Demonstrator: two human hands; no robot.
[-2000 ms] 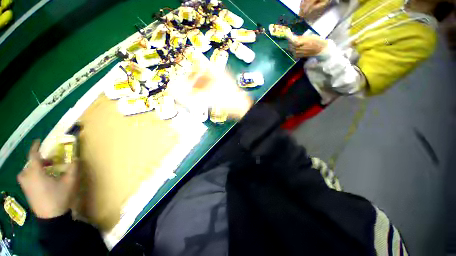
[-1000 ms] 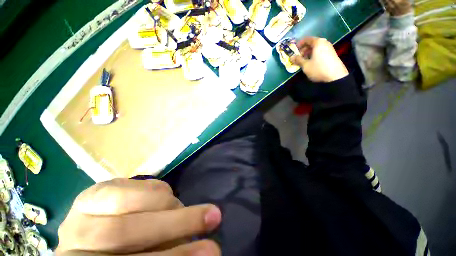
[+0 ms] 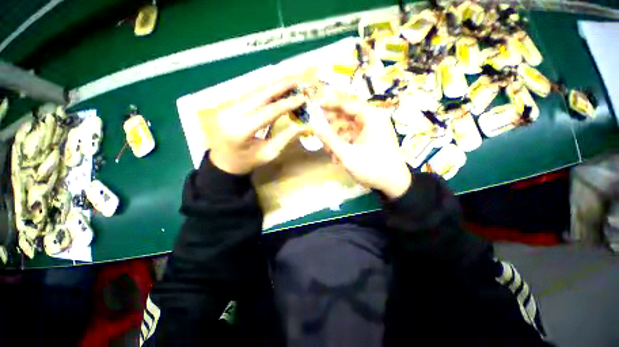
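Both my hands meet over the tan work mat. My left hand and my right hand close around a small unit with a white housing and a dark part at their fingertips. The fingers and glare hide most of the unit. I cannot tell which fingers bear on which part. The lower end of the white housing shows between the hands.
A heap of yellow-faced units with dark wires lies right. One unit lies left of the mat. Beige pieces are heaped at far left beside a white sheet. A worn white rail runs behind. Another unit lies beyond it.
The view has turned. My left hand has moved from the near edge to over the mat, and my right hand has come from the right side of the heap to meet it.
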